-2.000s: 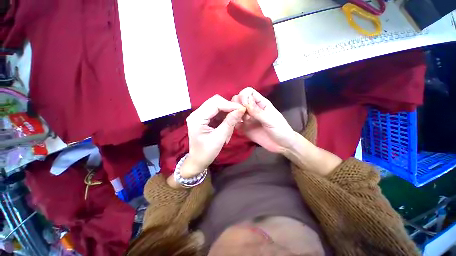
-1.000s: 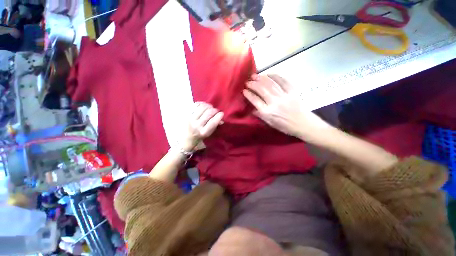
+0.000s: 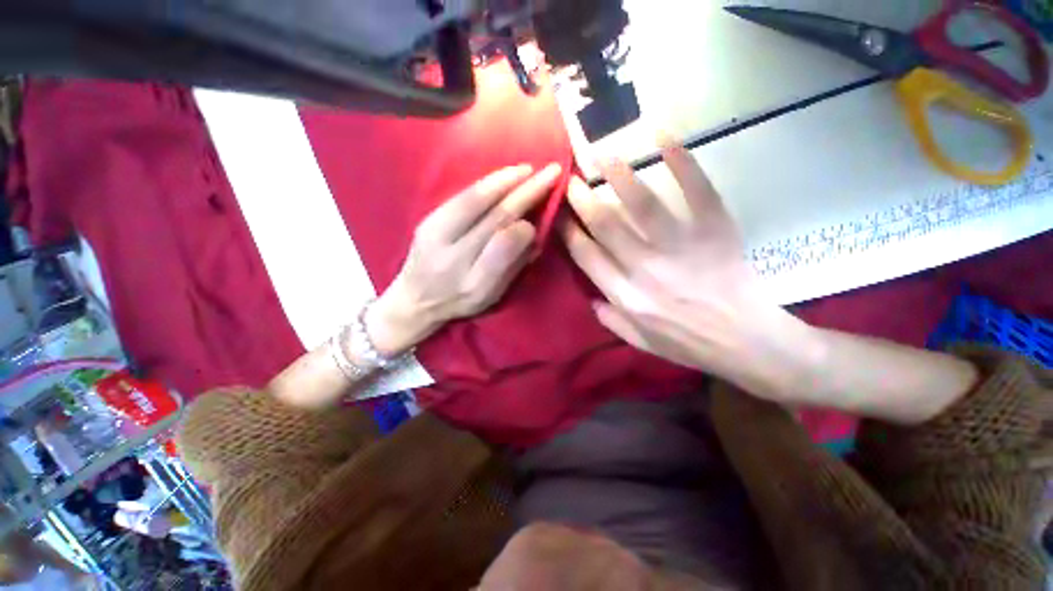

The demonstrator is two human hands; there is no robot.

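Observation:
A dark red cloth panel point(image 3: 525, 358) runs from under the lit needle area down over my lap. My left hand point(image 3: 468, 248) holds the cloth, its fingertips at a raised fold point(image 3: 557, 210) just in front of the needle area. My right hand point(image 3: 681, 266) lies on the right edge of the cloth, fingers spread, fingertips partly on the white table. The sewing machine head point(image 3: 289, 52) is above my hands, with a dark block point(image 3: 609, 112) beside the lit spot. The exact needle point is lost in glare.
Shears point(image 3: 878, 44) with red and yellow handles lie at the upper right. A printed ruler scale point(image 3: 901, 219) runs along the table edge. A larger red garment piece point(image 3: 162, 219) is spread left. A blue crate point(image 3: 999, 326) shows at right, and a cluttered rack at lower left.
Earlier my hands were together over my lap, then flat on the cloth. They are now close to the needle area, with a fold raised between them. The view has moved nearer the machine.

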